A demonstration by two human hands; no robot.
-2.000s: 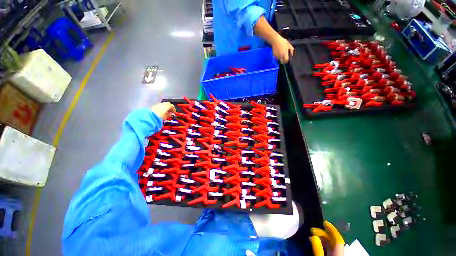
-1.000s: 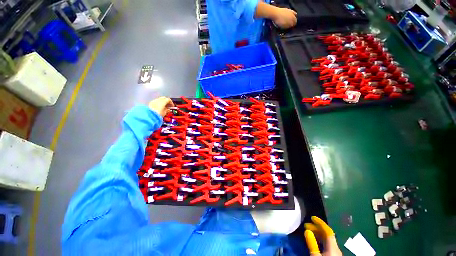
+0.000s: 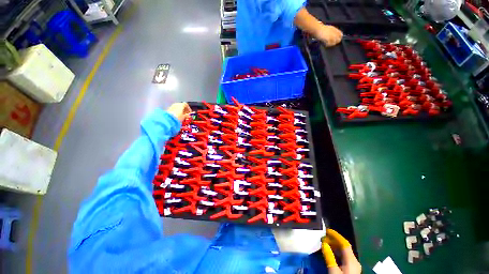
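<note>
A black clamp tray [image 3: 315, 214] lies over my lap, filled with rows of red spring clamps [image 3: 230, 174] that have white and dark parts between them. My left hand [image 3: 180, 111] is at the tray's far left corner, with its fingers on or behind the edge; its grip is partly hidden. My right hand [image 3: 340, 253], with yellow finger cots, is at the bench's near edge beside the tray's near right corner. Its fingers are apart and I see nothing in them.
A blue bin [image 3: 265, 80] with red clamps stands beyond the tray. Another tray of clamps [image 3: 343, 85] lies on the green bench [image 3: 391, 166]. Small display modules [image 3: 425, 233] and white paper [image 3: 386, 266] lie at the right. A person in blue [image 3: 268, 24] stands ahead.
My right hand has moved left, away from the white paper and closer to the tray corner. My left hand stays at the far left corner. The other person's hand has moved over the bench tray.
</note>
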